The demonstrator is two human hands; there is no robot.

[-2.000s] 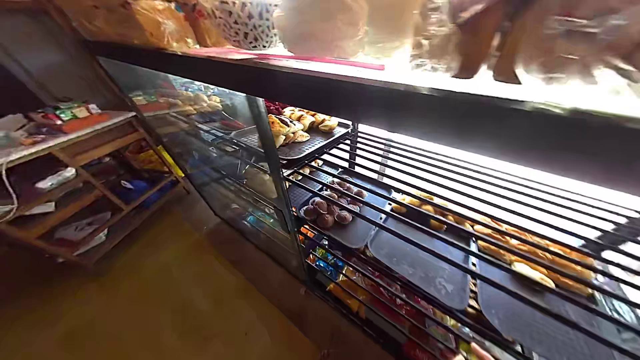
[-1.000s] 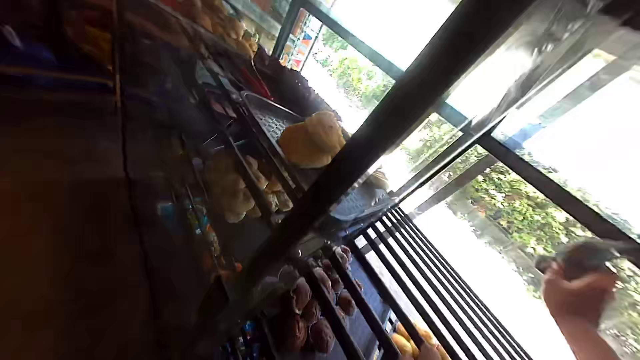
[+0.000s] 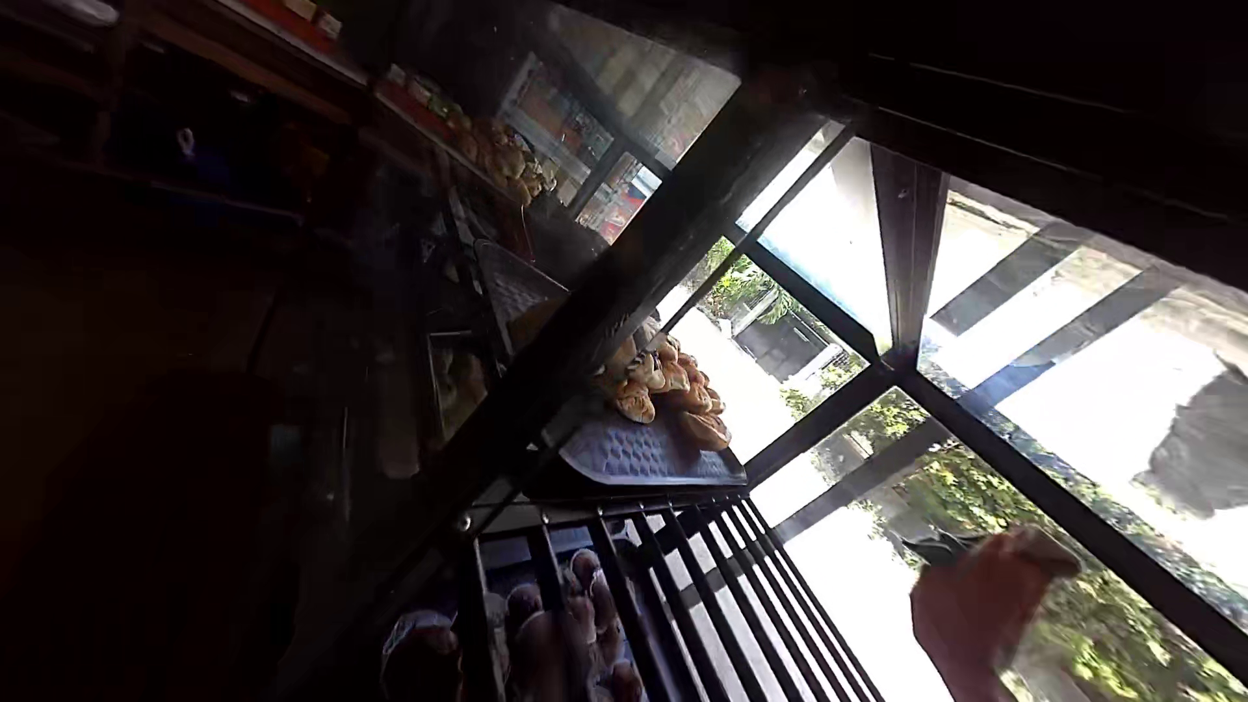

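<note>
My right hand (image 3: 985, 604) is raised at the lower right, inside the display case against the bright glass. Its fingers are closed around a small dark object (image 3: 941, 548), too blurred to identify. To its left, a dark metal tray (image 3: 653, 453) holds several golden-brown bread rolls (image 3: 682, 390) on the upper level. Round dark brown baked pieces (image 3: 585, 604) lie below the black metal bars (image 3: 702, 575), left of the hand. My left hand is out of view.
A thick dark frame post (image 3: 585, 322) crosses the view diagonally, left of the hand. Glass panes with dark frame bars (image 3: 829, 429) stand behind the bread. More bread (image 3: 507, 161) sits at the upper left, near a shelf edge (image 3: 292, 39).
The view has turned and tilted strongly. My right hand, not seen in the oldest frame, shows at the right one second ago and now, with a dark object in it both times.
</note>
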